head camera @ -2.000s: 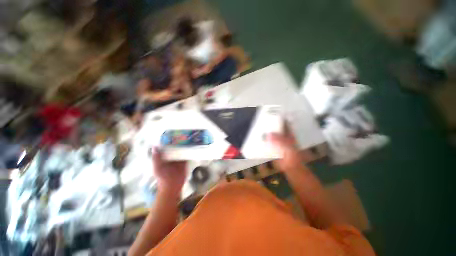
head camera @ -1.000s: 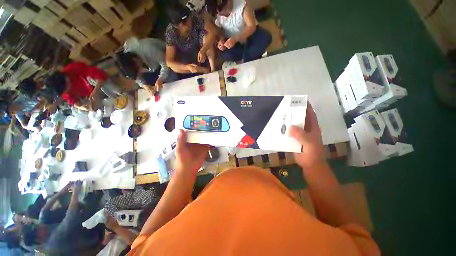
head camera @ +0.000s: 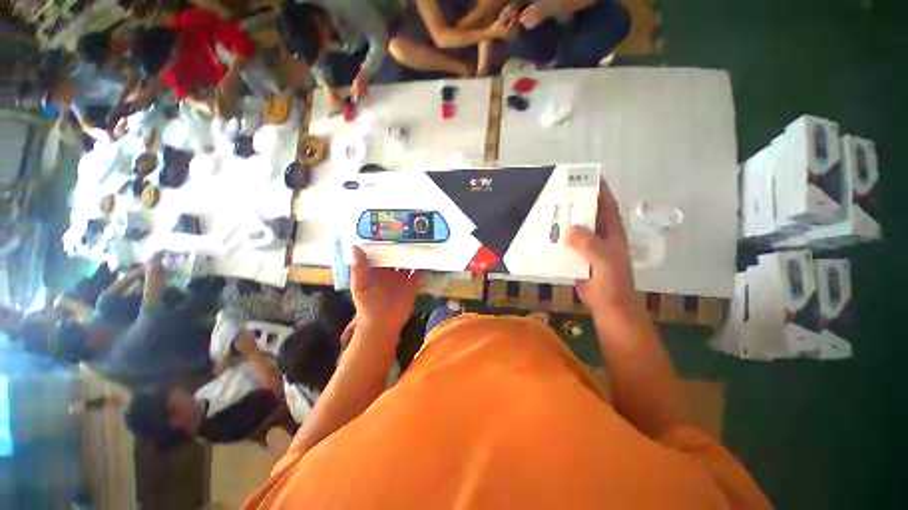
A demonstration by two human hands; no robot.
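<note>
A long white mirror dash cam box (head camera: 468,221) is held level in front of me, above the white table. Its printed face is toward me, with a dark angular panel, a red corner and a picture of a blue oval mirror screen. My left hand (head camera: 383,284) grips its lower left part. My right hand (head camera: 605,249) grips its right end, with the thumb on the printed face. The fingers behind the box are hidden.
White-topped tables (head camera: 687,149) run leftward, holding red and black parts (head camera: 448,104), dark discs (head camera: 297,175) and a tape roll (head camera: 313,150). People sit along both sides. Stacks of white boxes (head camera: 796,189) stand on the green floor at the right.
The view has shifted, so the tables and stacks sit differently in it. Both hands still hold the box, printed face toward me. It was blurred two seconds ago and is sharper now.
</note>
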